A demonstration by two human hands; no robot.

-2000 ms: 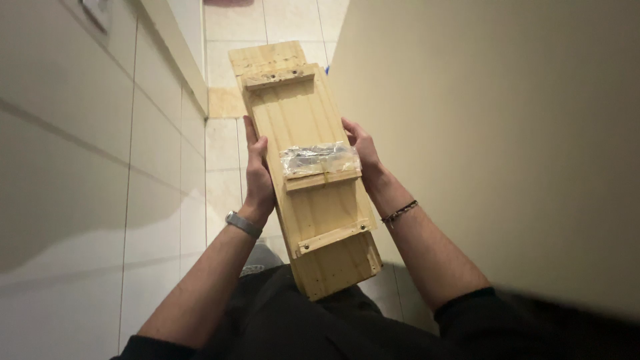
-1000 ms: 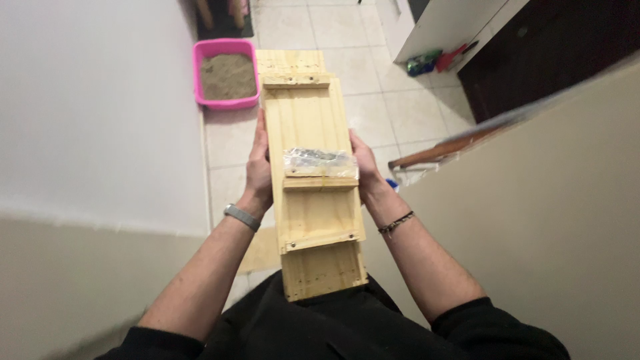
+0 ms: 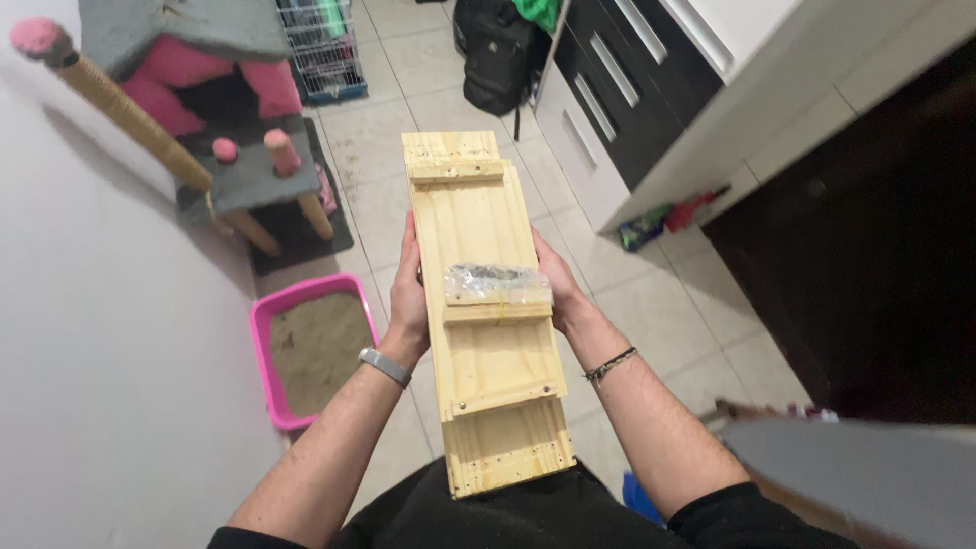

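Observation:
A stack of pale wooden boards (image 3: 480, 229) with cross battens is held lengthwise in front of my body, its lower end close to my dark clothes. A small clear plastic packet (image 3: 497, 284) lies on it beside the middle batten, with a thin yellow band there; its contents are unclear. My left hand (image 3: 410, 297) grips the left edge, a grey band on its wrist. On the right edge, my right hand (image 3: 559, 278) holds the stack, with a braided bracelet on that wrist. The fingers under the wood are hidden.
A pink litter tray (image 3: 263, 358) stands on the tiled floor at the left, below a grey and pink cat tree (image 3: 259, 179). Farther off are a wire cage (image 3: 324, 53) and a black backpack (image 3: 499, 61). Drawers (image 3: 625, 84) and a dark door (image 3: 862, 252) are at the right.
The view has moved a lot, from a narrow space beside a tiled wall to a room with a cat tree and drawers. Both hands still hold the boards in front of me.

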